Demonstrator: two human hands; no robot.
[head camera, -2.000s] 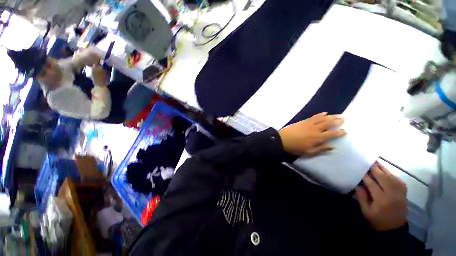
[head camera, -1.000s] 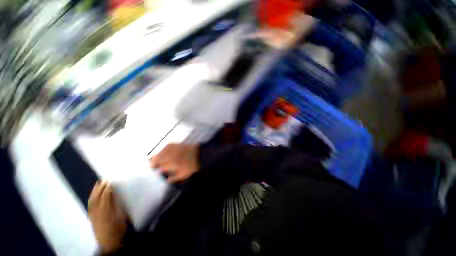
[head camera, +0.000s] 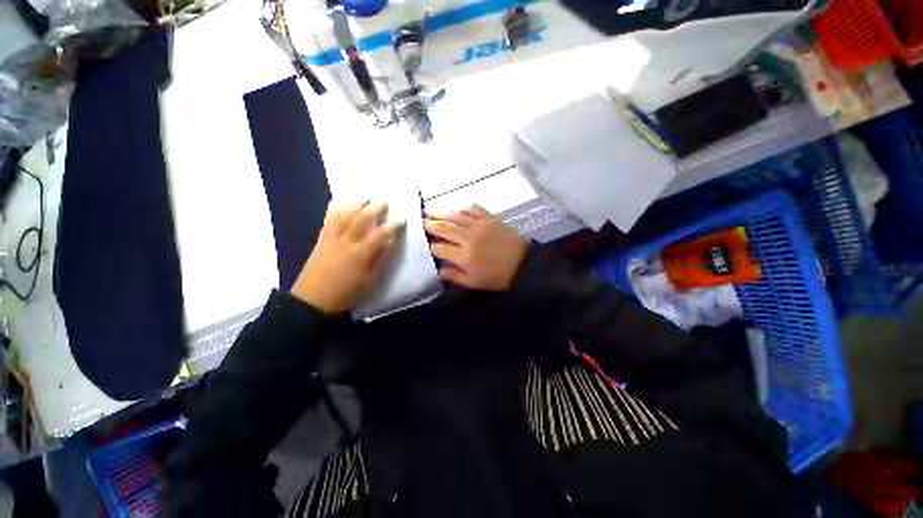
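Observation:
A white cut piece (head camera: 400, 278) lies at the table's front edge below the needle area, with a thin dark edge along its right side. My left hand (head camera: 349, 253) rests flat on its left part, fingers slightly spread. My right hand (head camera: 478, 246) has its fingertips at its right edge, curled onto it; the thumb is hidden. A navy cut piece (head camera: 288, 167) lies left of it, its lower end behind my left hand. The presser foot and needle (head camera: 415, 116) are above both hands, apart from them.
A long navy panel (head camera: 116, 223) with a rounded end lies at left. The white machine head (head camera: 476, 46) spans the top. Right of the needle are loose white sheets (head camera: 597, 157), yellow-green snips (head camera: 645, 126) and a dark flat object (head camera: 714, 113). A blue basket (head camera: 810, 334) stands at lower right.
The view has swung from left to right and back to the machine. Both hands remain at the white piece; my left hand still lies on it and my right hand stays at its right edge.

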